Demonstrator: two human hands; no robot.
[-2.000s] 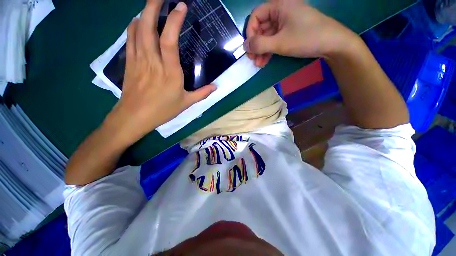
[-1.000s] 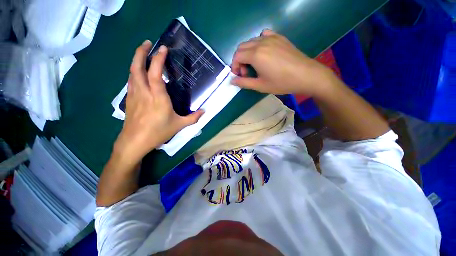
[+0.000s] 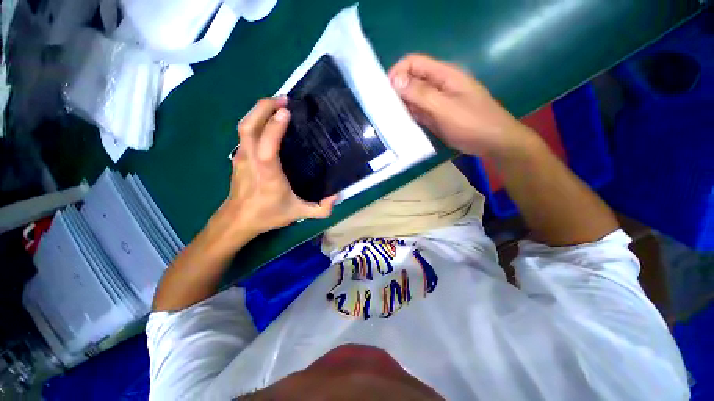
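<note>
A glossy black panel (image 3: 333, 129) with fine white text lies on a thin white sheet (image 3: 407, 133) near the table's front edge. A small white label (image 3: 383, 161) sits at the panel's lower right corner. My left hand (image 3: 266, 168) grips the panel's left side, fingers on the far edge and thumb at the near edge. My right hand (image 3: 450, 102) is at the white sheet's right edge with fingers curled, slightly blurred. Whether its fingertips pinch the sheet is unclear.
Stacked pale grey pieces (image 3: 117, 251) stand at the left. A wrinkled clear plastic bag (image 3: 109, 86) and loose white sheets (image 3: 176, 23) lie at the far left. The green table top (image 3: 438, 31) has its front edge running diagonally. A blue crate (image 3: 583, 149) stands below right.
The white sheet now extends past the panel's right side, and the panel has turned. My right hand has moved from the panel's labelled corner to the sheet's right edge. My left hand stays on the panel.
</note>
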